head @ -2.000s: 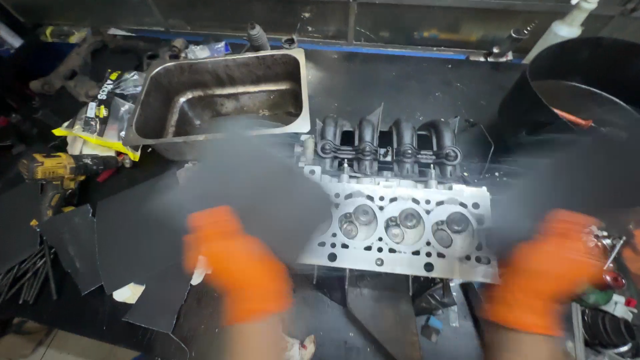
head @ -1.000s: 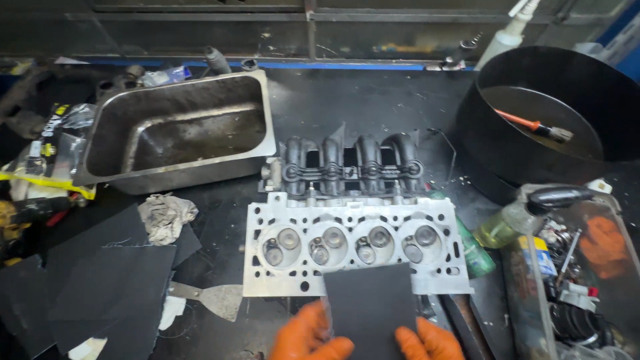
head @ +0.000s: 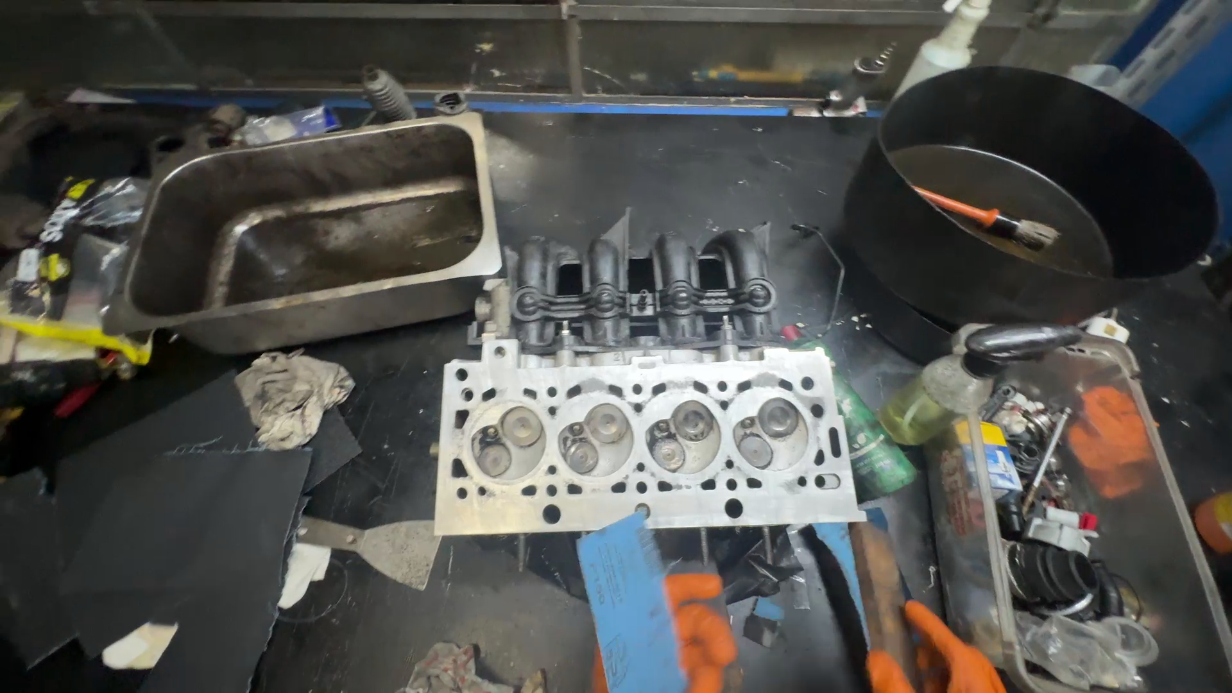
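Note:
An aluminium cylinder head (head: pixel 640 500) lies flat at mid-bench, its combustion chambers and valves facing up; a black intake manifold (head: pixel 640 300) sits along its far side. At the near edge, my left hand (head: pixel 701 630), in an orange glove, holds a sheet of sandpaper (head: pixel 626 602) with its blue printed back showing. The sheet's top reaches the cylinder head's near edge. Further right, my right hand (head: pixel 929 654), also gloved in orange, has its fingers around the lower end of a worn flat bar (head: pixel 881 592). Another blue-backed strip (head: pixel 839 539) lies beside the bar.
A metal pan (head: pixel 318 313) stands back left, a round black tub (head: pixel 1039 289) with a brush (head: pixel 1001 221) back right. Near right is a plastic bin (head: pixel 1165 500) of parts, with a spray bottle (head: pixel 938 395) beside it. A scraper (head: pixel 399 553), crumpled rag (head: pixel 294 395) and black sheets (head: pixel 183 539) lie left.
A second ago both hands held the sheet, dark side showing, before the cylinder head. Now the blue back shows in my left hand, and my right hand has moved right to the bar.

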